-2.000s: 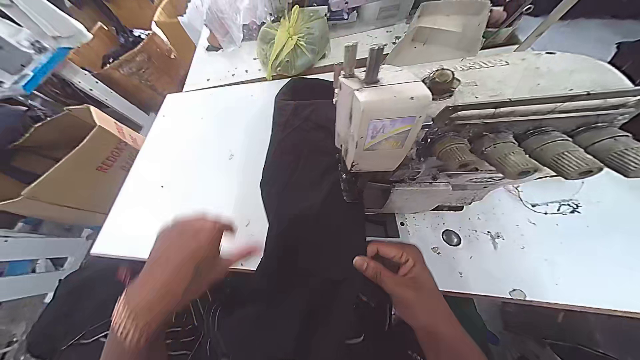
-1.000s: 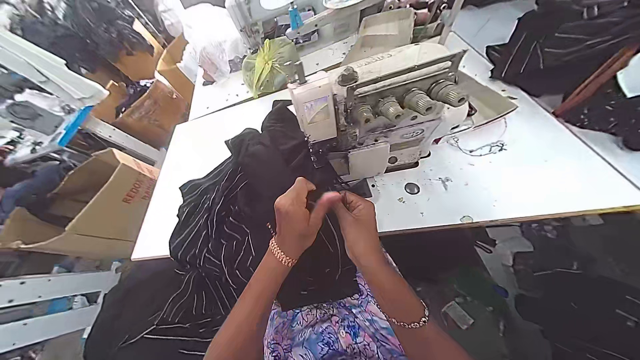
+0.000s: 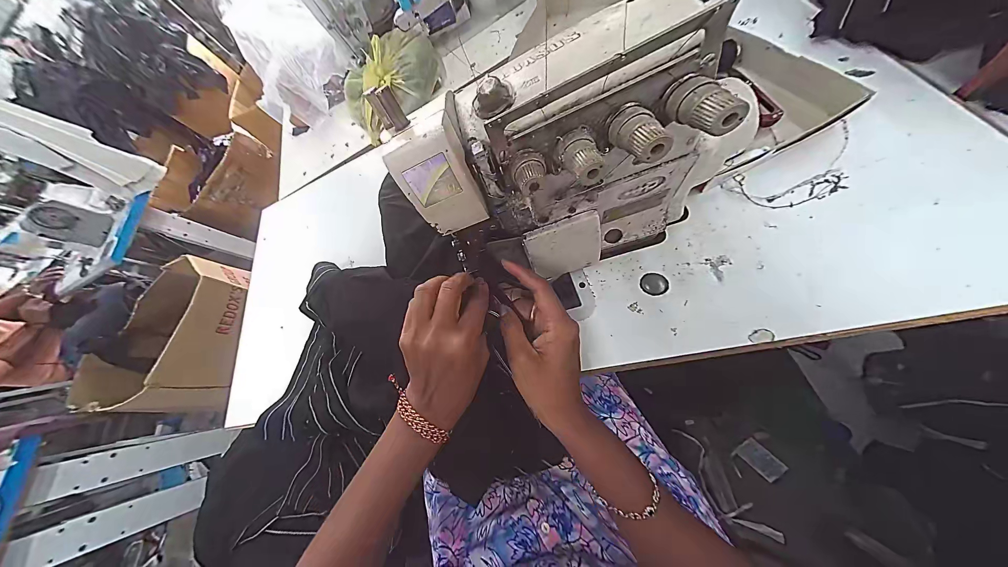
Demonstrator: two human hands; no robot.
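A white overlock sewing machine (image 3: 598, 118) with several ribbed tension dials stands on a white table. Dark fabric with white threads (image 3: 346, 331) drapes from the machine's left side over the table edge and onto my lap. Right in front of the presser foot, my left hand (image 3: 446, 339) pinches an edge of this fabric between bent fingers. Close beside it, my right hand (image 3: 543, 339) has its thumb and fingers on the same edge, with the index finger stretched toward the machine's plate. The fingers partly hide the fabric edge.
An open cardboard box (image 3: 189, 339) is left of the table (image 3: 307, 228). A greenish tied plastic bag (image 3: 405, 67) lies behind the machine. A shallow tray (image 3: 803, 87) sits at the machine's right, near a tangle of thread (image 3: 795, 189). More dark cloth is at the top right.
Two seconds ago my hands were apart on smooth dark fabric; now they are together by the presser foot. The fabric is bunched, with white threads showing. The view has shifted closer to the machine.
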